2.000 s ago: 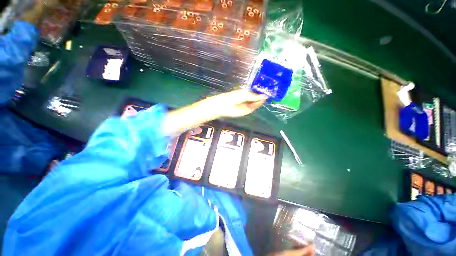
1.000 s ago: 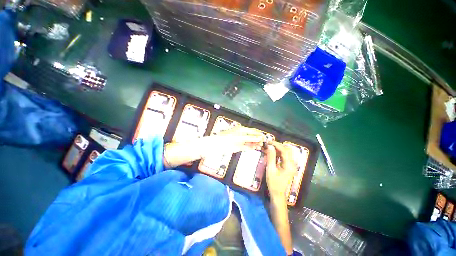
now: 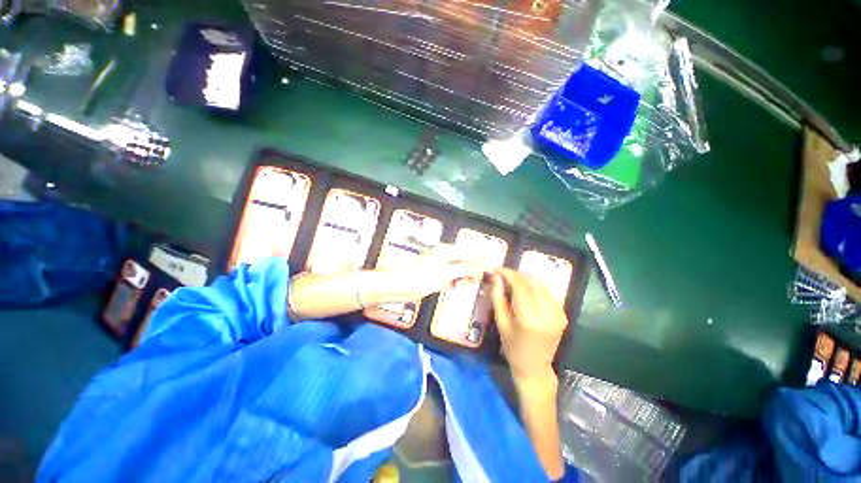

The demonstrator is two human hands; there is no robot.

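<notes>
A long black carrier tray lies aslant on the bench with five orange-rimmed phone housings in a row. My left hand reaches across the middle housing to the fourth housing from the left. My right hand is over the gap between the fourth and fifth housings, its fingertips close to those of my left hand. The fingers of both hands are bent together above the fourth housing. Whether anything small is between them is too blurred to tell.
A blue bin sits on a clear bag beyond the tray. A tall blister tray stack stands at the far edge, a dark box left of it. A white stick lies right. Blue-sleeved people sit either side.
Two seconds ago my left hand was at the blue bin. It has come back to the tray, and my right hand has come up beside it. Over the last second both stay at the fourth housing.
</notes>
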